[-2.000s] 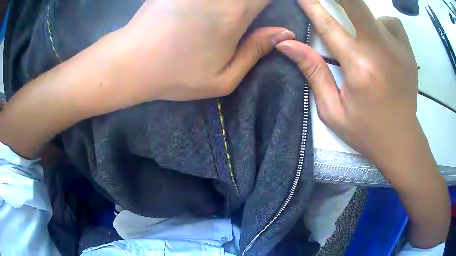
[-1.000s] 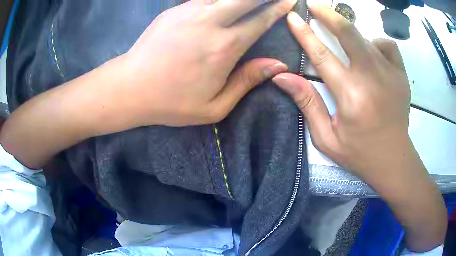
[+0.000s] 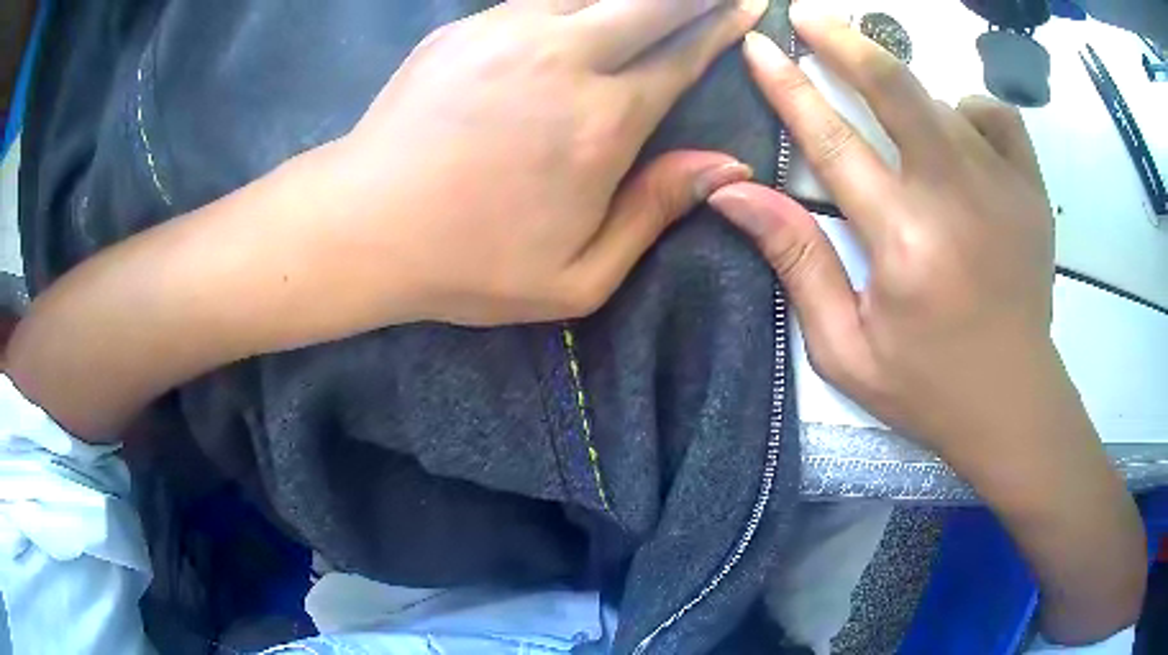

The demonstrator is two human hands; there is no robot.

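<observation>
A dark grey fleece-like garment (image 3: 423,410) lies over the table's left part and hangs onto my lap. A silver-white toothed zipper (image 3: 778,384) runs down its right edge and curves left at the bottom. A yellow dashed stitch line (image 3: 583,416) crosses the cloth. My left hand (image 3: 512,166) lies on the cloth, thumb and fingertips at the zipper edge. My right hand (image 3: 916,237) lies at the edge's right side, its thumb tip against my left thumb tip and its fingers along the zipper at the top. Whether cloth is pinched between the fingers is hard to tell.
The white machine bed (image 3: 1108,352) is at right, with a dark seam line. A round metal part (image 3: 885,39) and a dark grey hanging tab (image 3: 1013,67) are at top right. A thin black tool (image 3: 1125,128) lies beyond. A measuring tape (image 3: 884,471) runs along the table edge.
Compared with two seconds ago, both hands and the cloth sit lower in view, and the round metal part and more of the grey tab show. Over the last second almost nothing has moved.
</observation>
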